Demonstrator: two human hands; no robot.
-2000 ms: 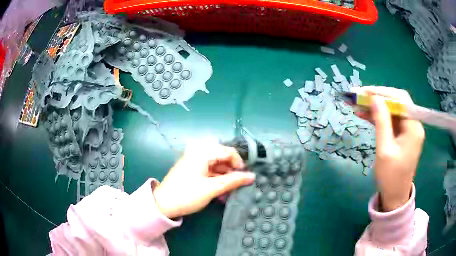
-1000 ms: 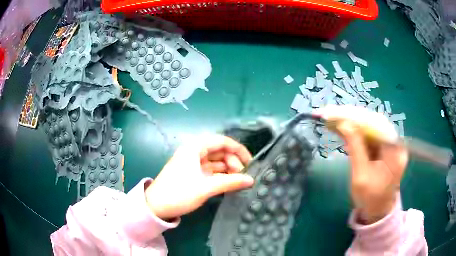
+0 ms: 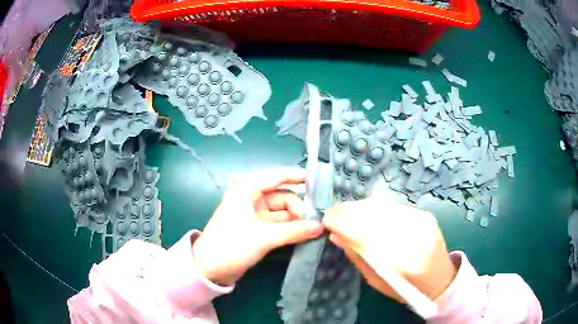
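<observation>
A grey rubber sheet [image 3: 360,149] with rows of round domes lies upright in front of me, its left side folded into a narrow band with dark rectangular gaps. My left hand [image 3: 256,218] pinches this folded edge between thumb and fingers. My right hand [image 3: 390,243] meets it there, its fingertips at the band. The pale shaft of a slim hand tool [image 3: 402,285] runs under my right hand towards the lower right; its tip is hidden. A loose pile of small flat grey rubber pads [image 3: 437,152] lies just right of the sheet.
A red perforated basket [image 3: 304,20] stands at the top. Stacked grey domed sheets [image 3: 95,126] lie at the left over orange patterned strips [image 3: 41,136]; one sheet [image 3: 206,88] spreads towards the middle. Another grey heap [image 3: 561,69] lines the right edge. Clear plastic is at the upper left.
My right hand has come down and left from the pad pile to my left hand. The sheet has shifted upward, its gapped band now upright. More pads show at the pile's right side.
</observation>
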